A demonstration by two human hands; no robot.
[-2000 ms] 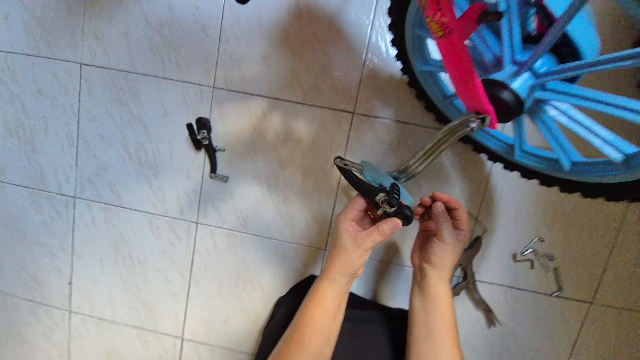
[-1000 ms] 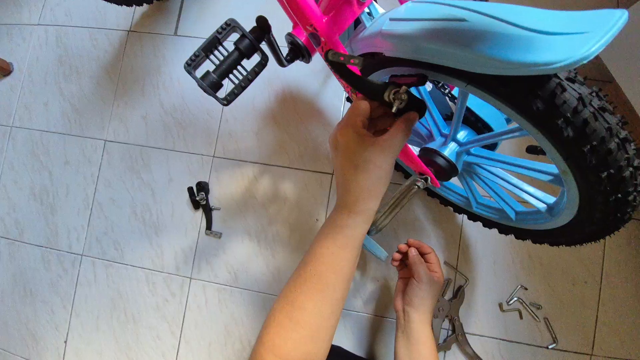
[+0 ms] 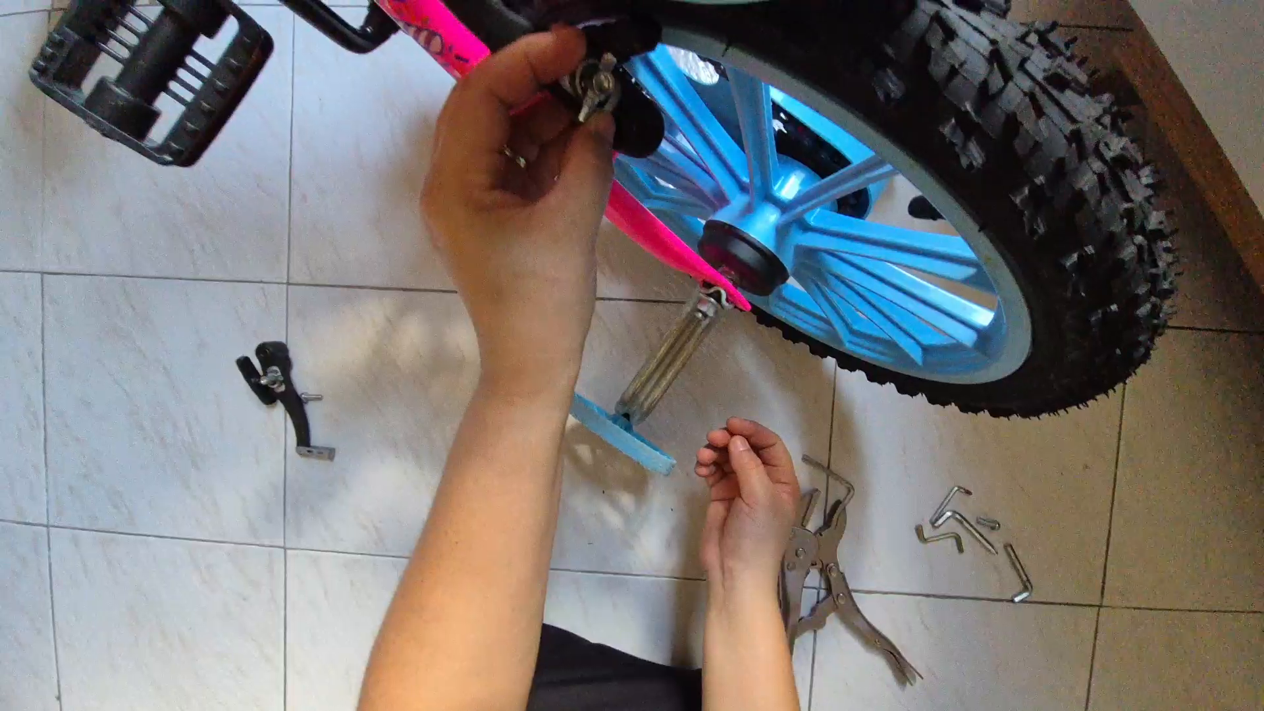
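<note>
My left hand (image 3: 528, 188) grips a black bicycle brake arm (image 3: 595, 84) by its metal hardware, against the pink frame tube and beside the blue spoked wheel (image 3: 770, 212). Its far end is lost in shadow. Lower and to the right, my right hand (image 3: 748, 484) is raised with thumb and fingertips drawn together; whether something small sits between them cannot be told. Just beyond that hand, locking pliers (image 3: 825, 568) lie on the floor with a hex key (image 3: 829, 472) at their jaws. A similar black brake arm (image 3: 286, 395) rests on the tiles at the left.
A metal kickstand (image 3: 671, 360) with a light blue foot (image 3: 624, 434) reaches down from the axle. The knobbly black tyre (image 3: 1066, 207) fills the upper right, a black pedal (image 3: 148, 74) the upper left. Several hex keys (image 3: 963, 523) lie on the tiles at the right.
From low beside my right hand, my left hand has carried the brake arm up to the bicycle frame by the wheel. The view has shifted, showing more of the bicycle.
</note>
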